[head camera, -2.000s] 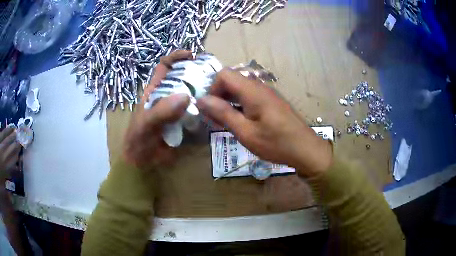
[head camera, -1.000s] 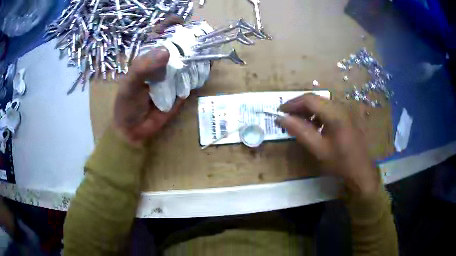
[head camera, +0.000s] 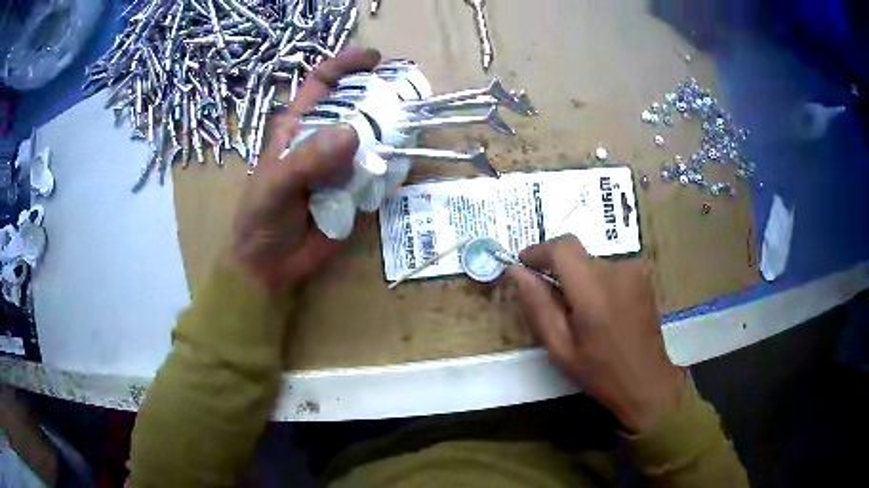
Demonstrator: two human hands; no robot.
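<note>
My left hand (head camera: 295, 186) holds several stacked white plastic bodies (head camera: 381, 105), with silver forked shafts (head camera: 434, 122) sticking out of them to the right. My right hand (head camera: 581, 305) holds a thin stick (head camera: 534, 271) between thumb and fingers, its tip in the small round grease cup (head camera: 483, 259). The cup sits at the front edge of the white blister card (head camera: 562, 208), which reads "WYNN'S". Another thin pale stick (head camera: 424, 264) lies across the card's left part, its end near the cup.
A large pile of metal shafts (head camera: 210, 71) lies at the upper left, one loose shaft (head camera: 482, 34) at top centre. Tiny shiny fittings (head camera: 700, 138) are scattered at right. White bodies (head camera: 30, 233) lie at far left, a white piece (head camera: 777, 236) at far right. Part of another person shows lower left.
Since one second ago my right hand has moved down and its stick now reaches into the cup. My left hand with the stack has shifted slightly right and down. Earlier both hands were together at the stack.
</note>
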